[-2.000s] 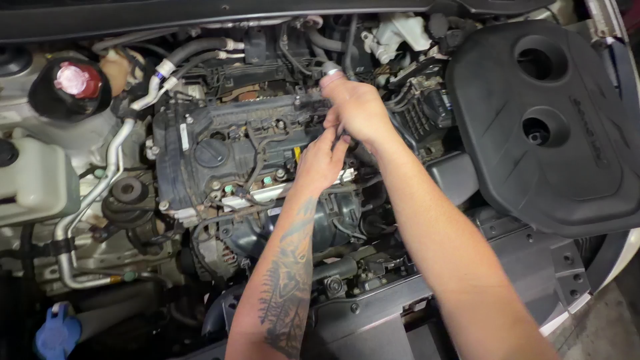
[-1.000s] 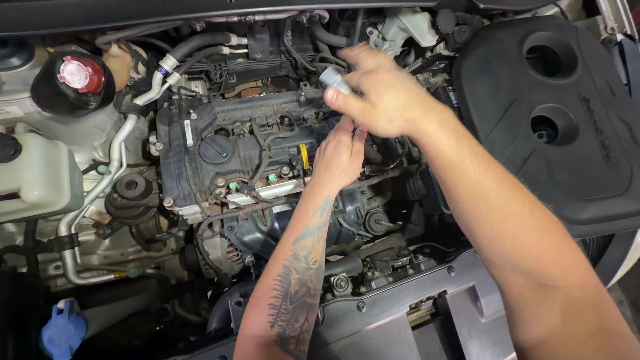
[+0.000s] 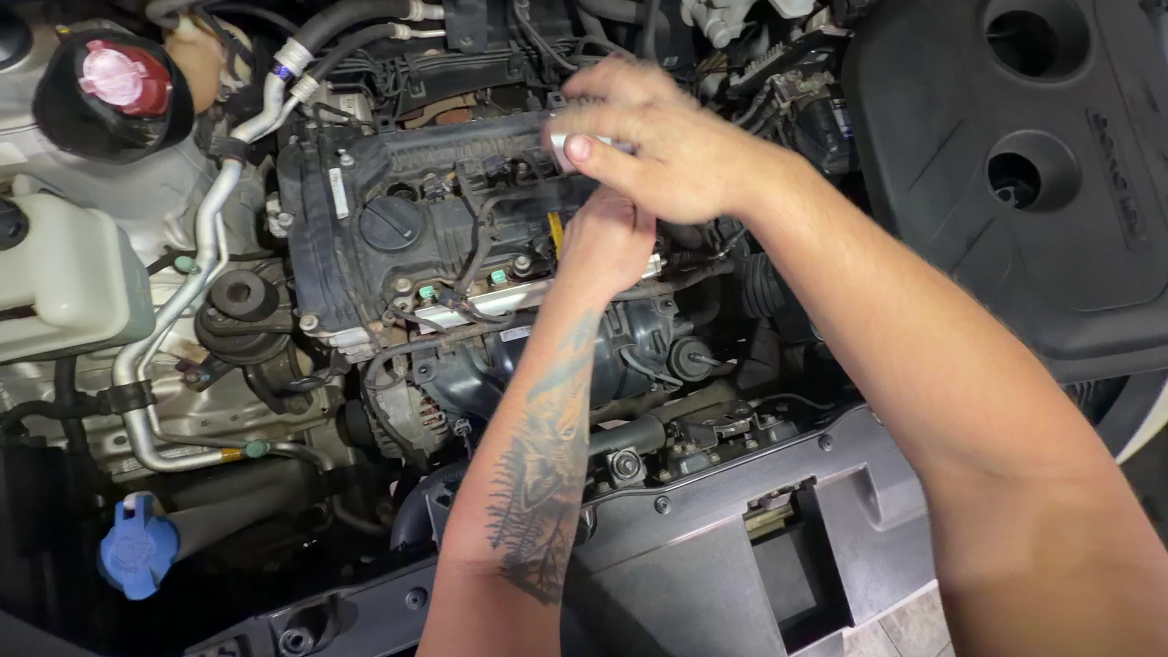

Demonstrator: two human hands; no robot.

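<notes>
My right hand (image 3: 652,141) is blurred above the right part of the engine's valve cover (image 3: 401,187). Its thumb presses a small silvery cylindrical object (image 3: 575,149) whose kind I cannot tell; the other fingers stretch outward. Just below it, my left hand (image 3: 611,239) is closed near the cover's front edge, and whatever its fingers hold is hidden. The yellow dipstick handle (image 3: 556,234) stands left of it. Further left are the black oil filler cap (image 3: 391,224) and the silver fuel rail (image 3: 493,306) with green connectors.
A black plastic engine cover (image 3: 967,246) lies at the right. Metal pipes (image 3: 208,219), a white reservoir (image 3: 68,283), a red cap (image 3: 126,78) and a blue washer cap (image 3: 137,547) are at the left. The front panel (image 3: 680,547) runs along the bottom.
Two seconds ago my right hand was closed around the silvery object; its fingers have since opened out. My left hand stays low beside it. The yellow handle shows more fully than at first.
</notes>
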